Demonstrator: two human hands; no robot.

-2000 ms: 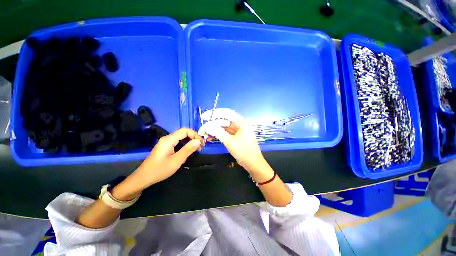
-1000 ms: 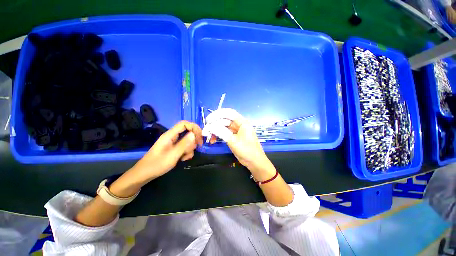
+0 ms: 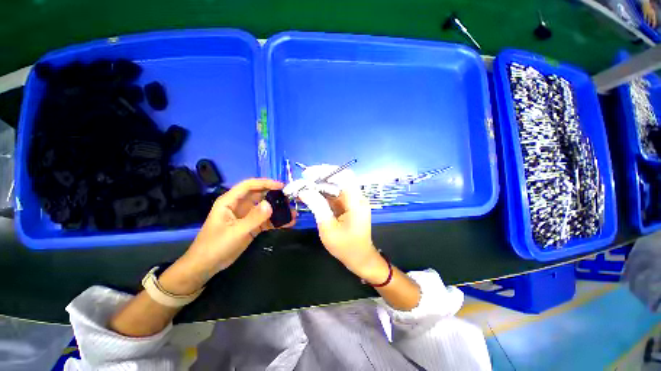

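My bare left hand (image 3: 235, 217) holds a black plastic housing (image 3: 278, 208) between thumb and fingers, over the front edge of the trays. My right hand (image 3: 342, 217), with white covering on its fingers, holds a thin metal rod (image 3: 339, 169) that points up and to the right. The rod's lower end is close to the housing; whether it is inserted cannot be told. More loose rods (image 3: 406, 180) lie at the front of the middle blue tray (image 3: 377, 48), partly behind my right hand.
The left blue tray (image 3: 181, 38) holds heaped black housings (image 3: 101, 145). A narrower right tray (image 3: 505, 130) is packed with rods (image 3: 554, 156). Behind is a green belt (image 3: 217, 13) carrying black blocks with rods (image 3: 451, 22). Tiny parts (image 3: 268, 249) lie on the dark bench edge. A person's sleeve (image 3: 645, 272) shows far right.
The black housing now shows in my left hand. The rod in my right hand has tilted to the right. The assemblies on the belt have moved right.
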